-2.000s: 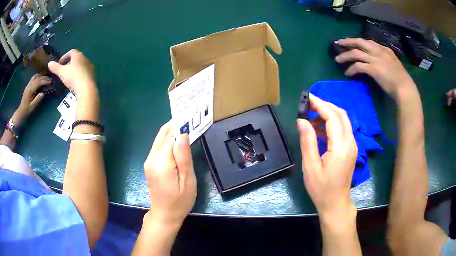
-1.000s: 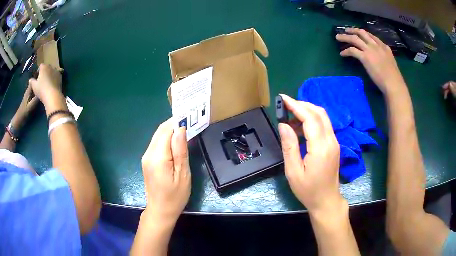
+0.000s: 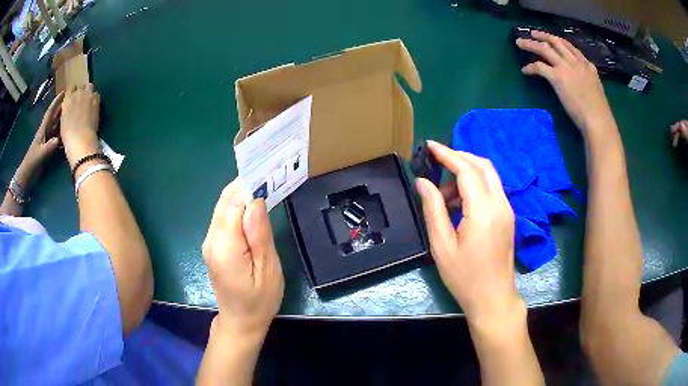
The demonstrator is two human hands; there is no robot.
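Note:
An open gift box lies on the table, its brown kraft lid raised at the back. The black insert tray sits inside. Clear plastic with black cable and red bits shows through its cut-out. My left hand grips a white leaflet with small pictures, tilted over the box's left side. My right hand holds a small black device between thumb and fingers at the box's right edge. Fingers partly hide the device.
A crumpled blue cloth lies right of my right hand. At right, another person's hand touches black boxes near a large carton. At left, a person in a blue shirt handles a brown-lidded box.
My right hand has brought the device left, to the box's edge, and turned it. My left hand and leaflet have shifted slightly left. The left neighbour's hands have moved onto their box.

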